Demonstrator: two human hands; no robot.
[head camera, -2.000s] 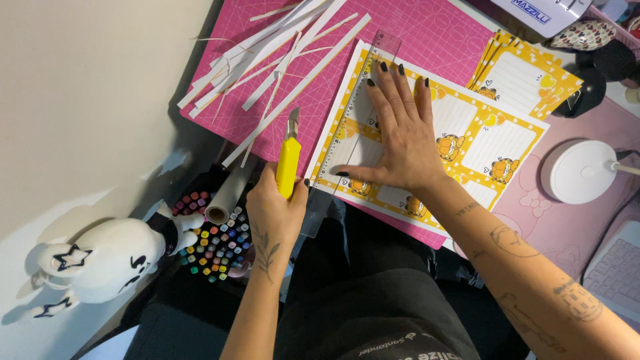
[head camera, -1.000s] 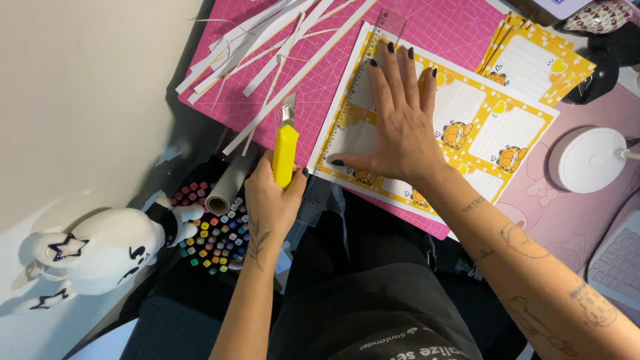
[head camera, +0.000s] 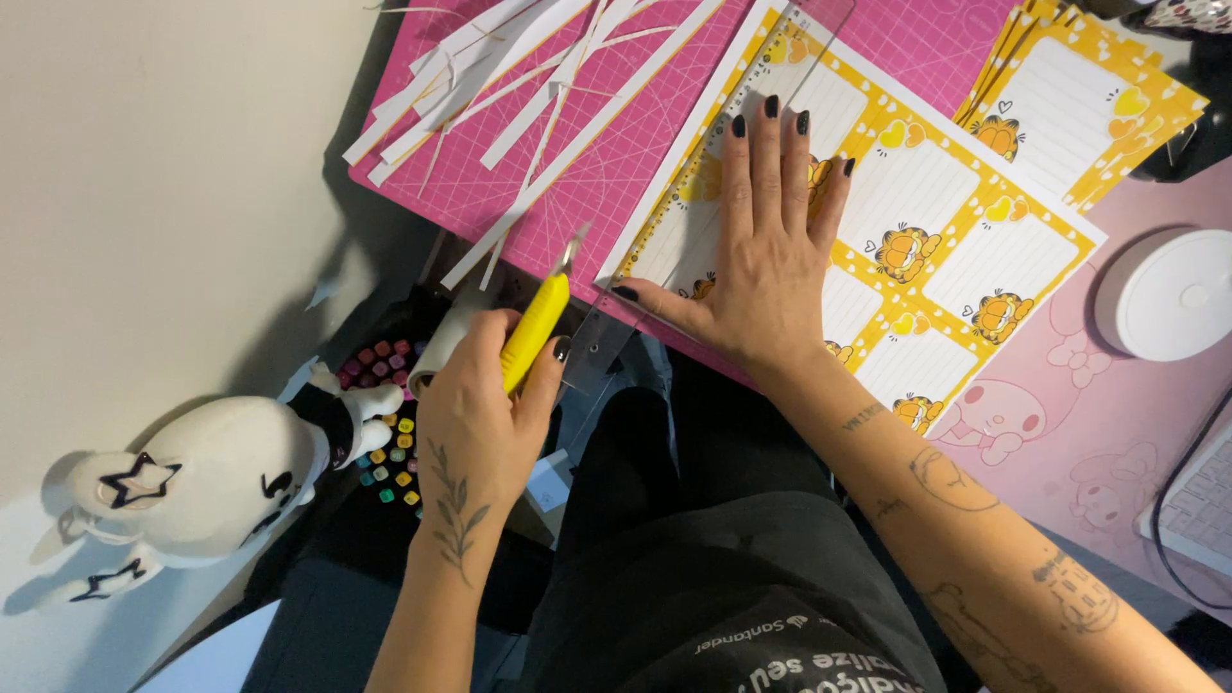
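Note:
My left hand (head camera: 486, 395) grips a yellow utility knife (head camera: 536, 332), its metal blade pointing up and away just over the near edge of the pink cutting mat (head camera: 587, 183). Flat on a clear plastic ruler (head camera: 808, 43) and a printed sheet (head camera: 948, 202) lies my right hand (head camera: 770, 250), fingers spread. The sheet has yellow borders, lined white panels and orange cartoon cats. The ruler runs along the sheet's left side, and its near end sticks out past the mat. A narrow white margin shows left of the ruler.
Cut paper strips (head camera: 577, 130) lie heaped on the mat's left part. Cut printed cards (head camera: 1049, 106) are stacked at upper right, near a round white object (head camera: 1167, 294) and a keyboard (head camera: 1198, 500). Colored markers (head camera: 385, 452), a paper roll (head camera: 448, 337) and a white plush toy (head camera: 221, 481) are at left.
The knife has tilted to the right in my left hand, and its blade is nearer the sheet's lower left corner. My right hand stays pressed on the ruler.

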